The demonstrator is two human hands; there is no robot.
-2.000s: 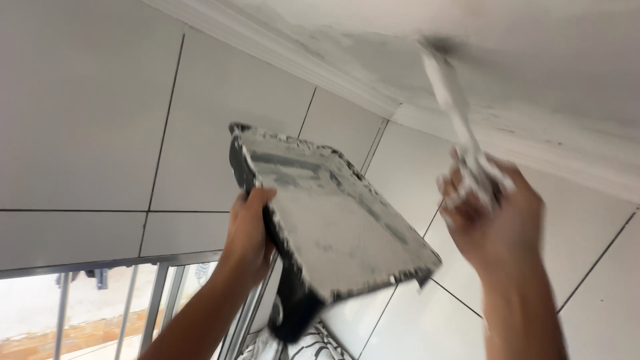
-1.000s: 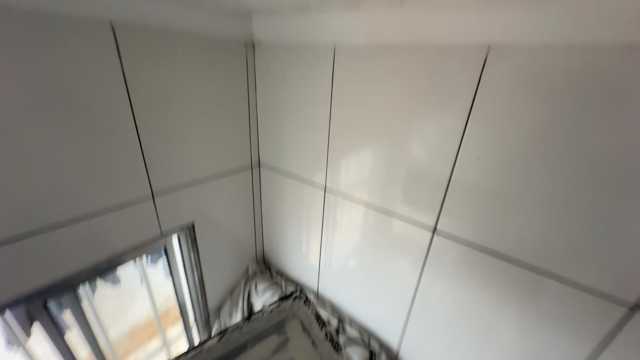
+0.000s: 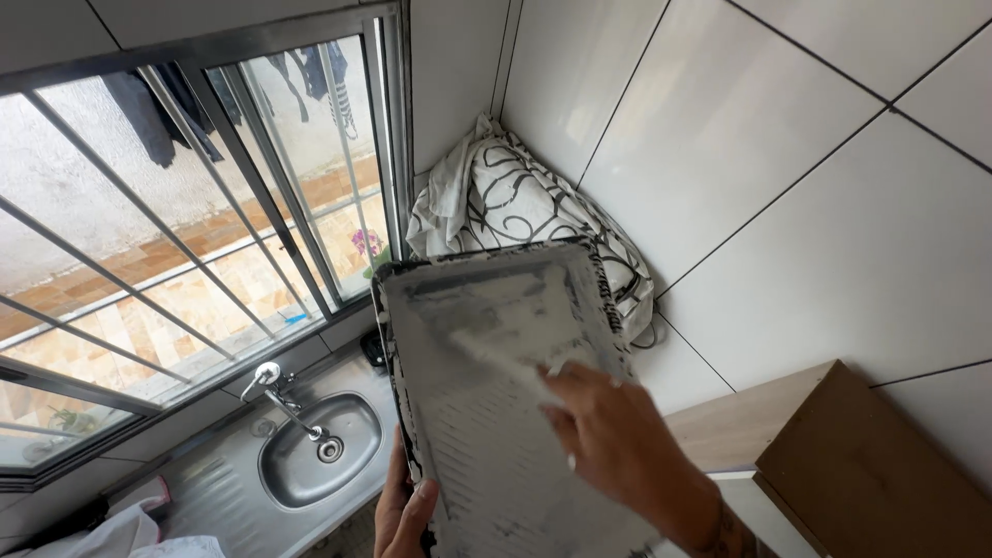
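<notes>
A black paint tray (image 3: 496, 434), its ribbed inside coated with pale paint, is tilted in front of me. My left hand (image 3: 407, 500) grips its left rim, the thumb over the edge. Over the tray's upper middle, my right hand (image 3: 612, 434) holds a paint-covered brush (image 3: 496, 356); it is blurred and pale against the paint, and its tip lies over the deeper upper end of the tray. Whether the bristles touch the paint I cannot tell.
A steel sink (image 3: 322, 449) with a faucet (image 3: 271, 380) stands at lower left, below a barred window (image 3: 256, 194). Patterned cloth (image 3: 519, 194) covers something in the tiled corner. A wooden cabinet (image 3: 876, 457) is at lower right; white cloths (image 3: 139, 535) lie at lower left.
The view has swung down from the ceiling to the sink and corner. Two seconds ago my right hand had the brush up at the ceiling; now it is over the tray.
</notes>
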